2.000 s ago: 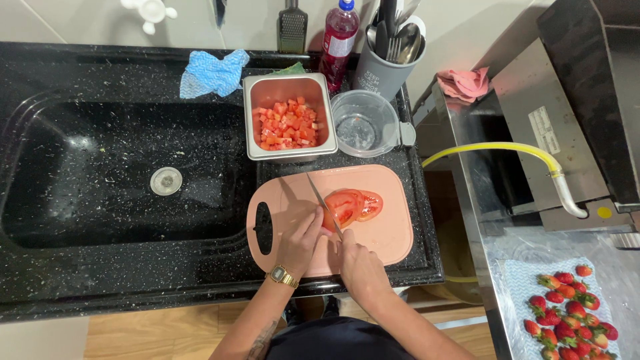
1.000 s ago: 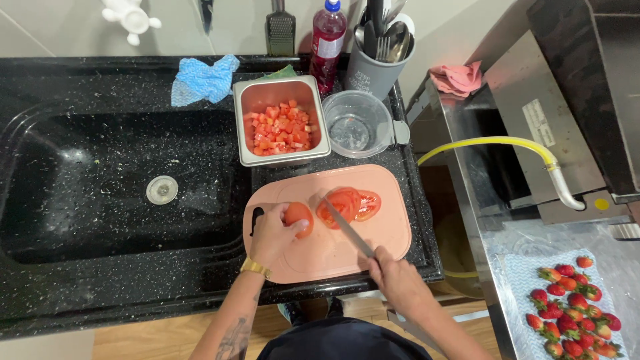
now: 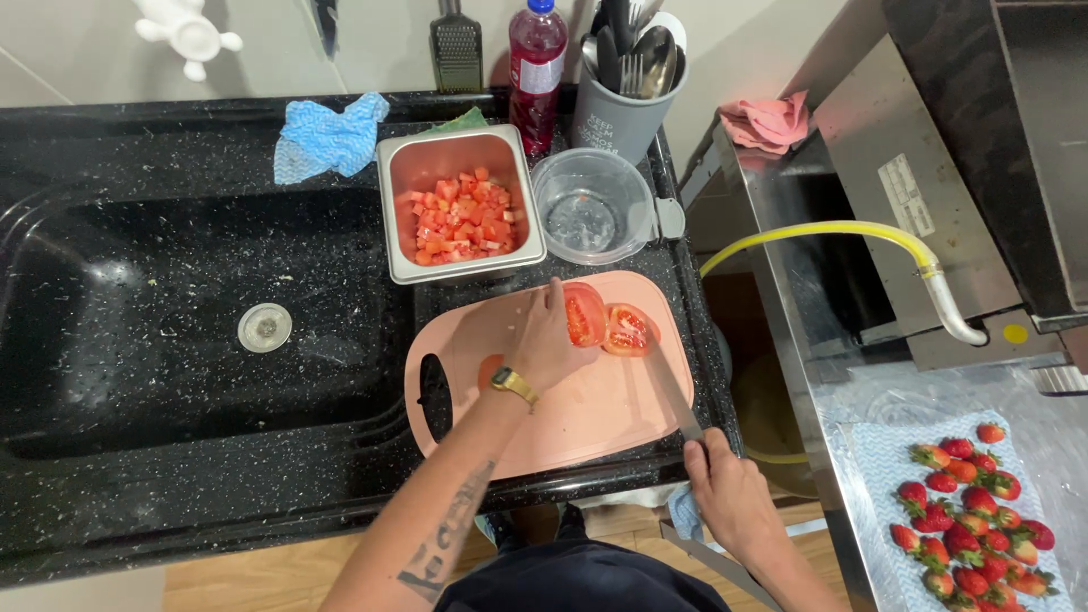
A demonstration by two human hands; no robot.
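Observation:
A pink cutting board (image 3: 586,408) lies on the black speckled counter. My left hand (image 3: 548,340) is over its middle, fingers and thumb around a stack of tomato slices (image 3: 585,314). Just right of that stack lie more tomato slices (image 3: 627,330). My right hand (image 3: 722,480) grips the handle of a kitchen knife (image 3: 676,391), whose blade slants up across the board, its tip at the right-hand slices. Partly hidden behind my left wrist is a red tomato piece (image 3: 490,371). Beyond the board stands a metal container (image 3: 394,229) holding diced tomato (image 3: 463,217).
A clear plastic tub (image 3: 586,208) stands beside the metal container, with a bottle (image 3: 537,76) and a grey cutlery holder (image 3: 616,115) behind. The black sink (image 3: 170,340) is at left, near a blue cloth (image 3: 327,138). Strawberries (image 3: 965,540) lie on a cloth at right.
My left hand has moved right, from the tomato piece at the board's left to the slices, and the slices are now in two groups. The knife tip has moved to the right-hand slices.

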